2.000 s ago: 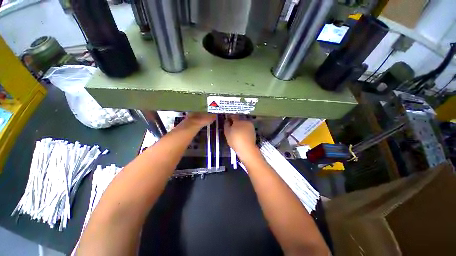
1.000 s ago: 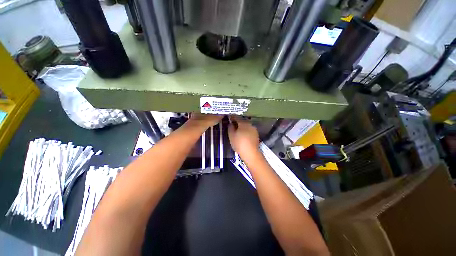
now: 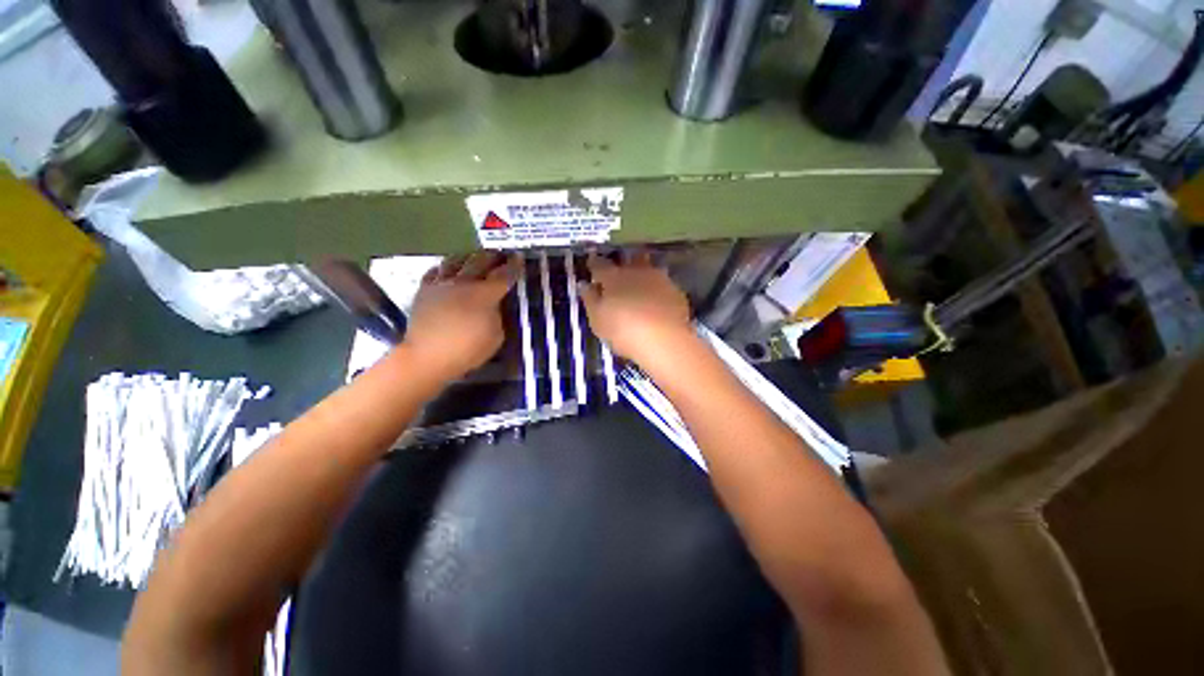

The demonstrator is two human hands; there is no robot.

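Several short white cables [image 3: 555, 337] lie side by side, running from under the green platen towards me. My left hand [image 3: 458, 317] is left of them, palm down, with its fingers at the platen's lower edge. My right hand [image 3: 636, 309] is close on their right, beside the rightmost cable, with its fingertips at the same edge. The fingertips of both hands are partly hidden, so any grip cannot be told. A narrow silver-grey bar [image 3: 486, 425] lies crosswise near the cables' near ends. The mould area under the platen is mostly hidden.
The thick green platen [image 3: 330, 211] with its warning label spans above my hands. White cable piles lie at left [image 3: 148, 475] and right of my right forearm [image 3: 779, 403]. A plastic bag of white pieces [image 3: 251, 299] is back left. An open cardboard box [image 3: 964, 489] is at right.
My left hand has drawn out from under the platen and moved left, its fingers now showing. My right hand stays beside the cables. The view has tilted down, and more of the cables shows.
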